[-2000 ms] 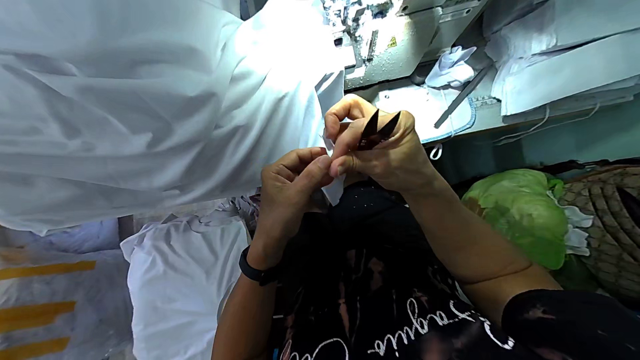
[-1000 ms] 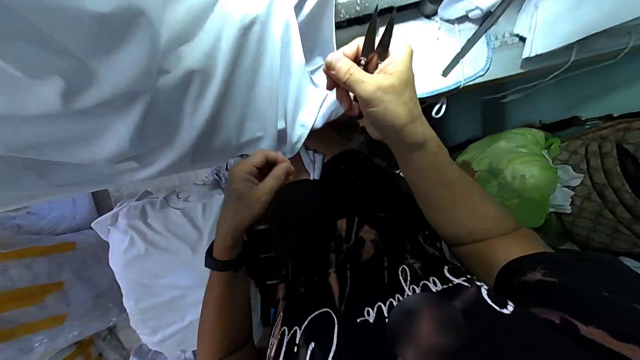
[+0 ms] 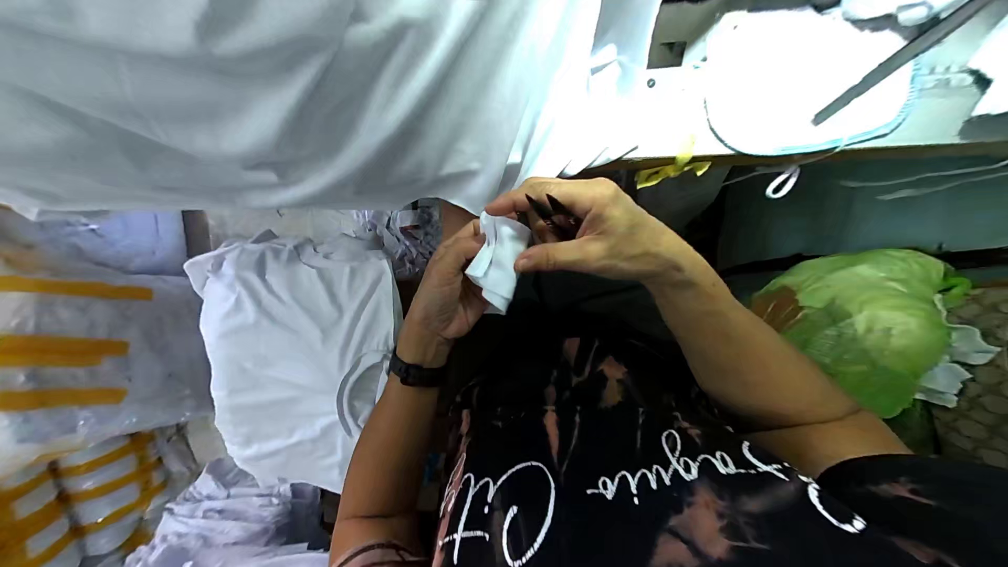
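My left hand (image 3: pixel 450 295) grips a small folded piece of white fabric (image 3: pixel 499 260) between thumb and fingers, near the middle of the head view. Close against its right side is my right hand (image 3: pixel 587 228), with thumb and index finger at the fabric's edges. Dark pointed thread snips (image 3: pixel 555 216) sit within my right hand, their two tips apart and pointing up. Just above both hands hangs the lower edge of a large white cloth (image 3: pixel 315 110). The snips' handles are hidden by the fingers.
White garments (image 3: pixel 295 354) lie at left, beside plastic-wrapped bundles with yellow tape (image 3: pixel 71 346). A worktable edge (image 3: pixel 661 150) runs across the upper right, with a white pad (image 3: pixel 787 87) and a dark strip (image 3: pixel 898 63) on it. A green plastic bag (image 3: pixel 874 323) is at right.
My hands, apart one second ago, are together again at the small white fabric. My right hand has come down from beside the table with the snips. The view has shifted.
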